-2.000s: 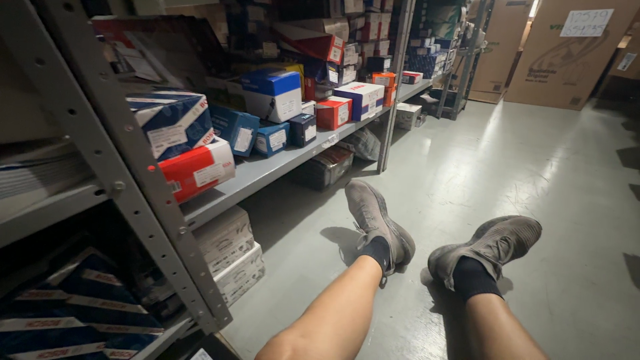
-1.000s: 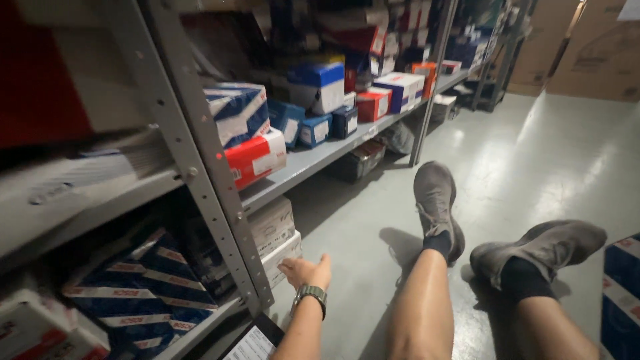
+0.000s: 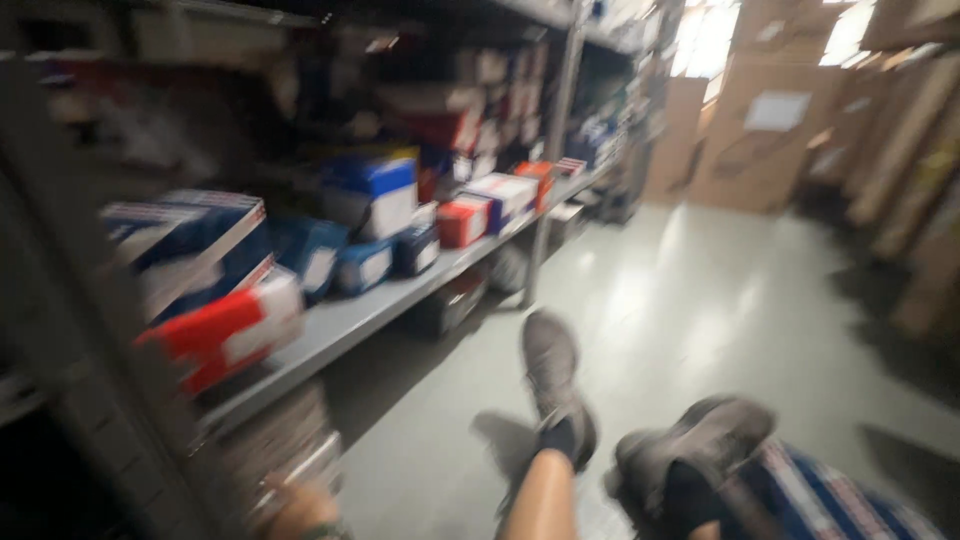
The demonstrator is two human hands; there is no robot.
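Observation:
My left hand (image 3: 300, 506) is at the bottom left, strongly blurred, beside the white boxes (image 3: 289, 442) under the shelf; whether it touches or grips one cannot be told. My right hand does not show. Above my left hand, a red and white box (image 3: 229, 326) sits at the shelf's near end with a blue and white striped box (image 3: 202, 244) on or behind it. A blue striped box (image 3: 840, 495) lies at the bottom right, next to my shoe (image 3: 705, 442); what supports it is hidden.
Small blue, red and white boxes line the metal shelf (image 3: 375, 307). A shelf upright (image 3: 90, 322) stands close on the left, another (image 3: 559, 142) farther along. Large cardboard boxes (image 3: 757, 142) stand at the back. My legs stretch over the grey floor (image 3: 675, 322).
My left hand came into view by one second ago, fingers spread by the white boxes, and is now lower in the frame. The blue striped box at the right shows more. The view has shifted.

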